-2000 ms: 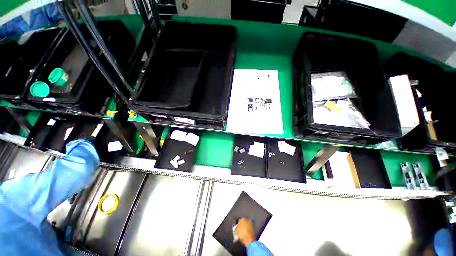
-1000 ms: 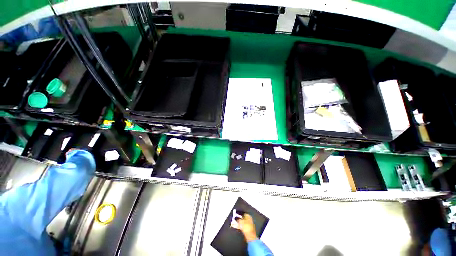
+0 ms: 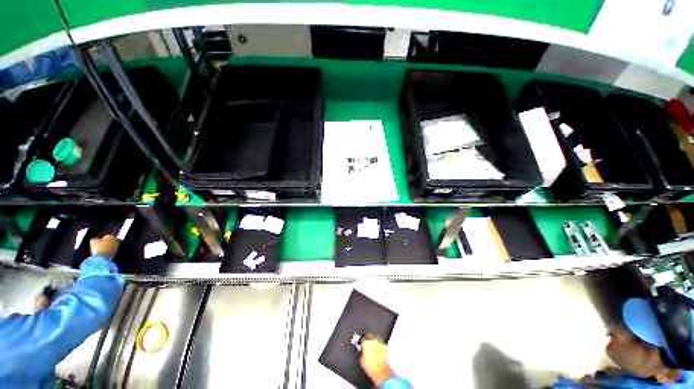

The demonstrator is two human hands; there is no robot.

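A black component tray (image 3: pixel 346 323) lies turned at an angle on the pale metallic line surface, low in the middle of the view. My right hand (image 3: pixel 374 360) reaches in from the bottom edge, over the tray's right part. Its fingertips are beside small pale pieces (image 3: pixel 356 339) on the tray. Blur hides whether the fingers grip any of them. My left hand is not in view.
Trays with labels and small parts (image 3: pixel 359 247) line the lower shelf. Deep black bins (image 3: pixel 255 185) and a white sheet (image 3: pixel 358 163) stand above. A neighbour's sleeved arm (image 3: pixel 84 296) is at left, a capped person (image 3: pixel 647 334) at lower right. A yellow ring (image 3: pixel 152 337) lies left.
The view has swung right, bringing the right-hand person's head into view. My right hand has moved slightly lower on the tray, and pale pieces show beside its fingertips. The neighbour's hand now shows over the left trays.
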